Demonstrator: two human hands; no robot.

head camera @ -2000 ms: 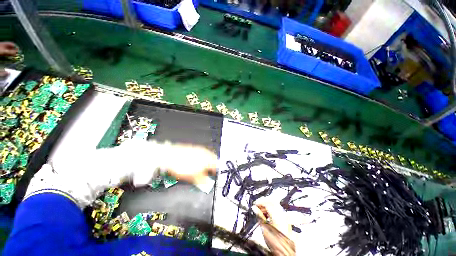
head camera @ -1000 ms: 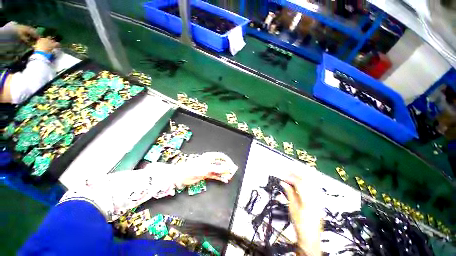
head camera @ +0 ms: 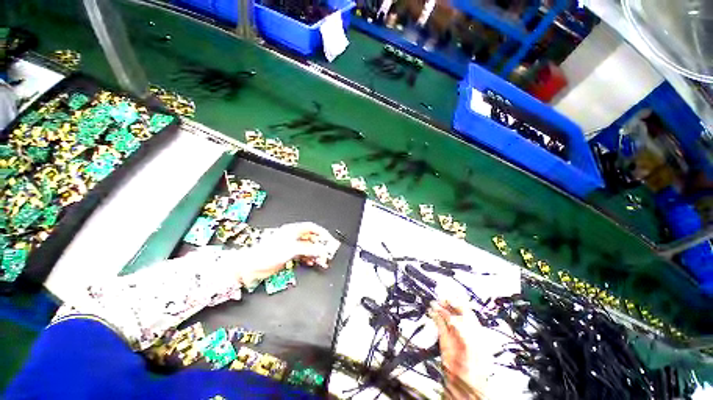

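Note:
My left hand [head camera: 303, 244], in a patterned white sleeve cover, is over the black tray [head camera: 313, 207]. Its fingers are closed on a small pale circuit board [head camera: 325, 248] near the tray's right edge. My right hand [head camera: 457, 332] is over the white work sheet [head camera: 485, 273], among loose black leads [head camera: 403, 301]. Its thumb and finger are close together at a lead; glare and blur hide whether it grips it. Green and gold boards [head camera: 227, 211] lie at the tray's left side and along its near edge.
A heap of black leads [head camera: 578, 351] lies at the right. The green conveyor belt [head camera: 313, 101] beyond carries gold boards and black leads. Blue bins [head camera: 524, 141] stand past it. A neighbour's tray [head camera: 70, 172] full of boards is at the left, and a metal post [head camera: 113, 47] rises near it.
The camera view has shifted. My left hand stays over the tray's right side with the board. My right hand remains over the leads, which lie more spread out than one second ago.

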